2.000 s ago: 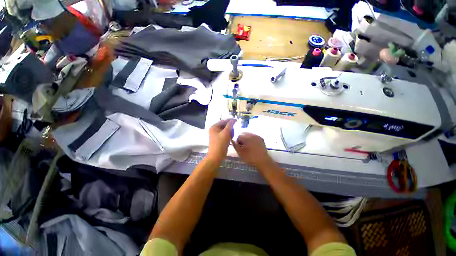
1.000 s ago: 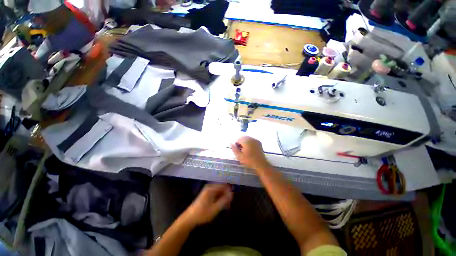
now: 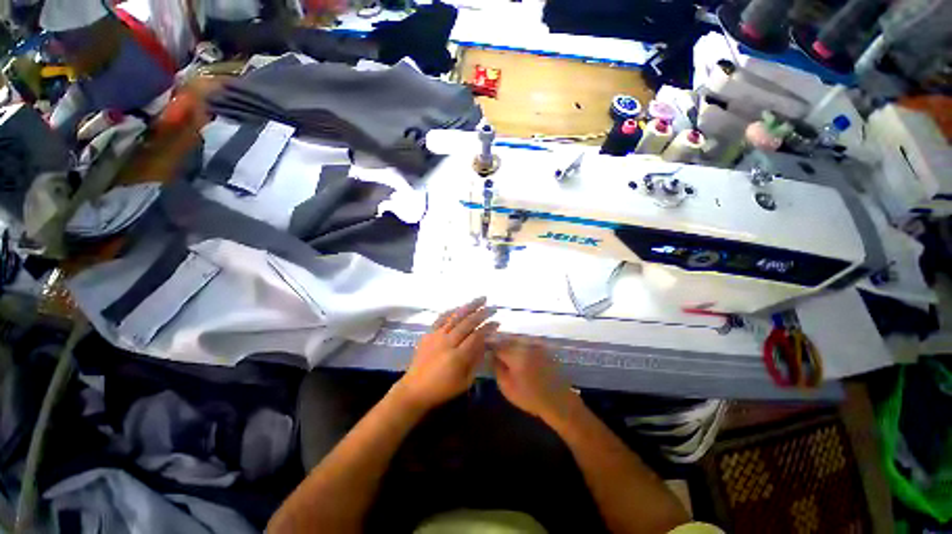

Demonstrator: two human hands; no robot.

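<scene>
My left hand [image 3: 447, 357] is over the table's front edge, below the needle area, palm down with fingers stretched toward the machine. My right hand [image 3: 534, 375] is beside it, blurred, its fingers bent toward the left hand; whether it holds anything small is hidden. The garment panel [image 3: 355, 287], whitish with dark grey parts, lies left of the needle, its right end near my left fingertips. A pocket piece [image 3: 177, 300] lies on it. The presser foot and needle [image 3: 501, 250] of the white sewing machine [image 3: 585, 198] are above my hands, apart from them.
A pile of dark grey panels [image 3: 344, 99] lies behind left. A folded pale scrap [image 3: 593, 290] lies under the machine arm. Red-orange scissor loops [image 3: 790, 357] and a thin red stick [image 3: 707, 311] are at right. Thread cones [image 3: 656, 136] stand behind. Grey cloth [image 3: 177, 438] is heaped below left.
Both hands were at the needle two seconds ago. My left hand dropped below the table edge, then came up again. My right hand has moved down toward the front edge, beside the left.
</scene>
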